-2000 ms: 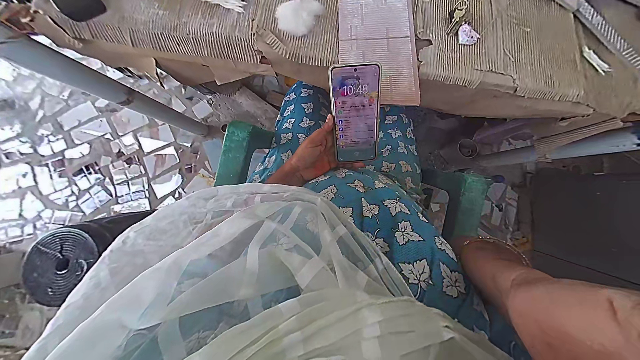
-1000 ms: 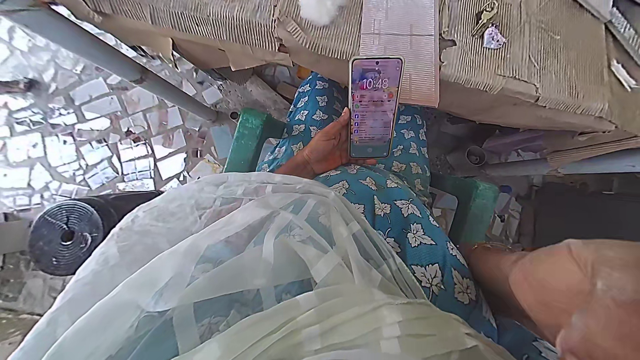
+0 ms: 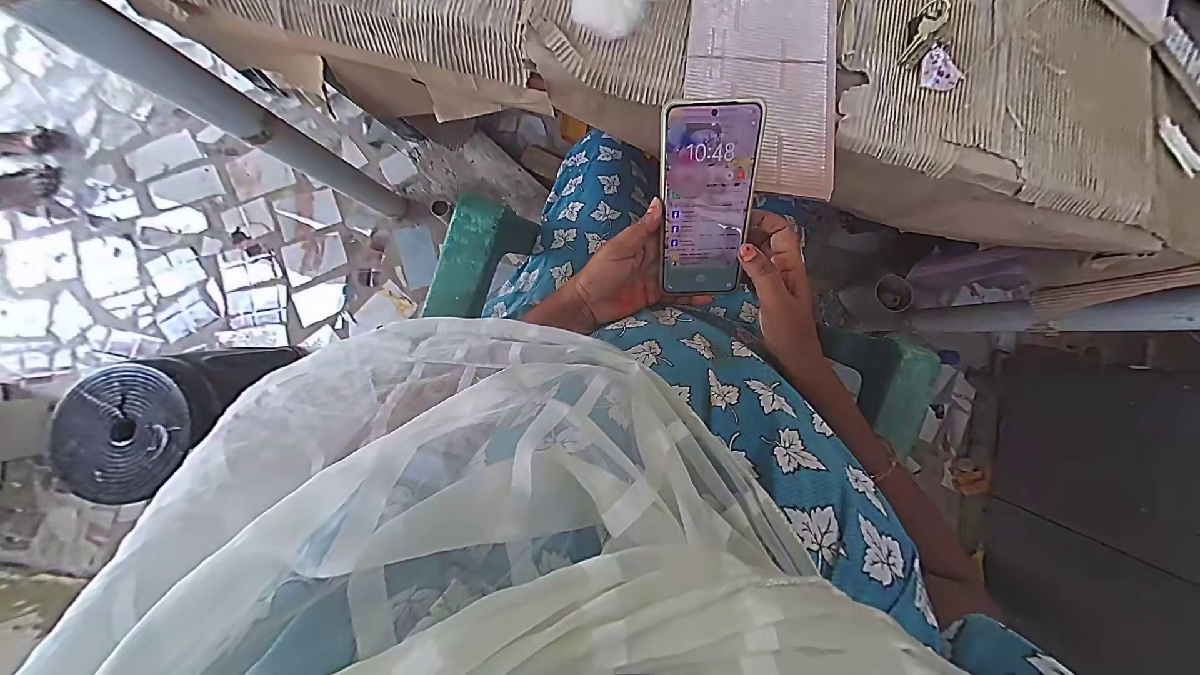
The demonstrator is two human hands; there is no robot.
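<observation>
A smartphone (image 3: 708, 202) in a pale case stands over my lap with its lit lock screen facing me. My left hand (image 3: 623, 267) is shut on the phone's left edge and lower back, its thumb along the side. At the phone's lower right edge is my right hand (image 3: 780, 277), with thumb and fingers bent close against it; whether it bears any of the weight I cannot tell. Below the hands lie blue trousers or a dress with white leaf print (image 3: 797, 450) and a sheer whitish cloth (image 3: 469, 469).
Ahead is a table covered in corrugated cardboard (image 3: 994, 112), with a pinkish ribbed sheet (image 3: 773, 94), white fluff (image 3: 609, 14) and a key (image 3: 928, 23) on it. Green chair arms (image 3: 469, 253) flank me. A black roll (image 3: 122, 431) lies at left, near a grey pole (image 3: 216, 94).
My right hand has come up to the phone's right edge; earlier only the right forearm showed at the lower right. The left hand keeps its hold.
</observation>
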